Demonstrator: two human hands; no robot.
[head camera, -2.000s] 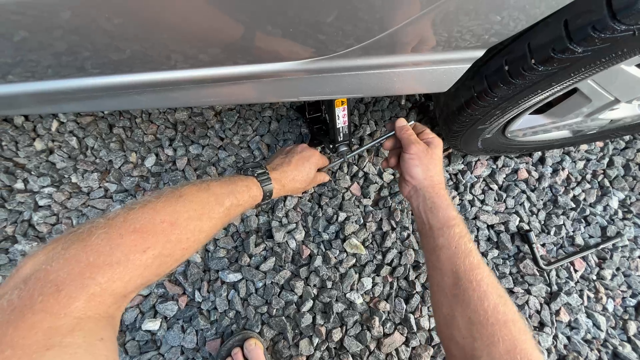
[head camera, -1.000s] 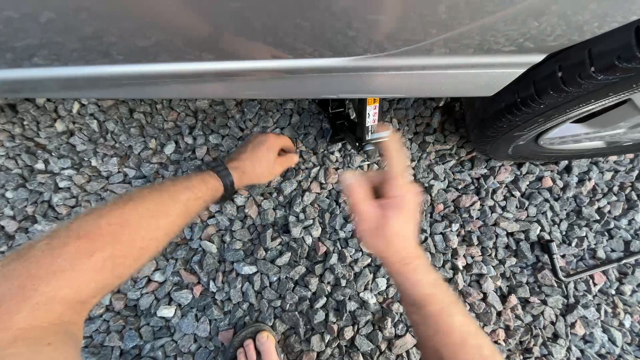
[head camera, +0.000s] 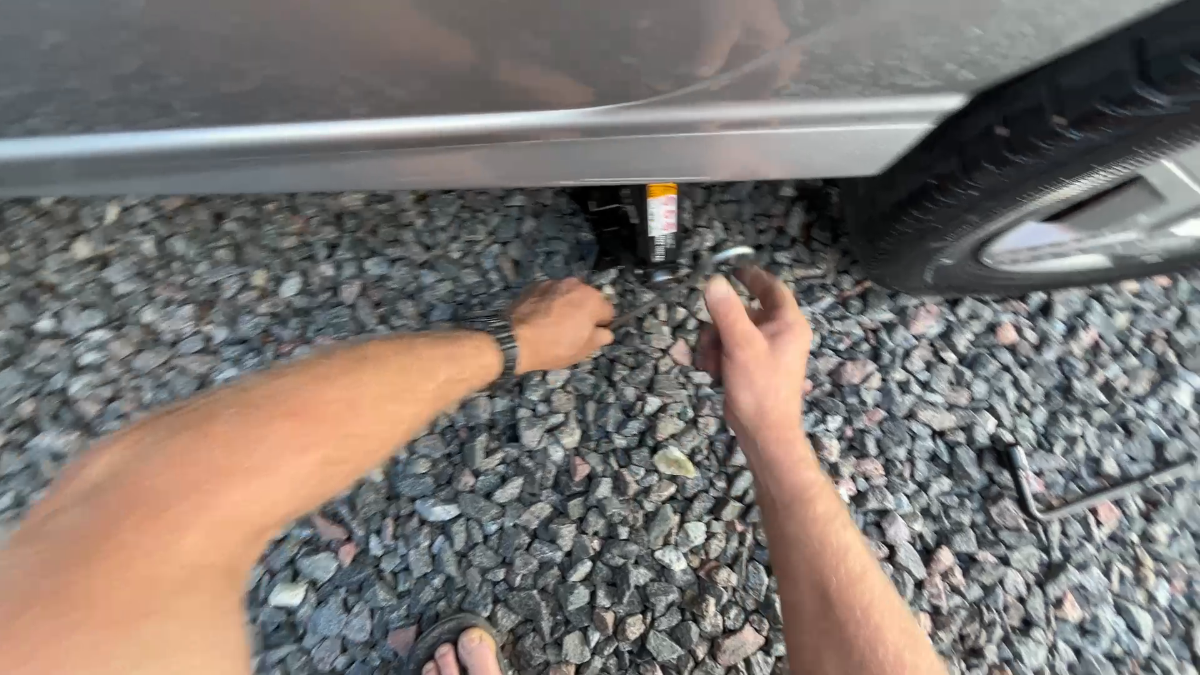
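A black car jack (head camera: 626, 230) with an orange and white label stands on the gravel beneath the silver car's sill (head camera: 469, 155). My left hand (head camera: 562, 323), a dark watch on its wrist, is closed on one end of a thin dark metal rod (head camera: 642, 309) just below the jack. Toward my right hand (head camera: 755, 328) the rod is blurred, and a shiny rounded metal end (head camera: 734, 253) shows above that hand's fingertips. The thumb and fingers of my right hand are apart; whether they touch the rod cannot be told.
A car tyre (head camera: 937, 206) on an alloy wheel is at the upper right. An L-shaped wheel wrench (head camera: 1078, 502) lies on the gravel (head camera: 609, 525) to the right. My sandalled foot (head camera: 464, 652) is at the bottom edge.
Two seconds ago my right hand gripped the rod's far end; one second ago it was blurred, with its index finger raised. Now its thumb and fingers are apart near the rod's shiny end.
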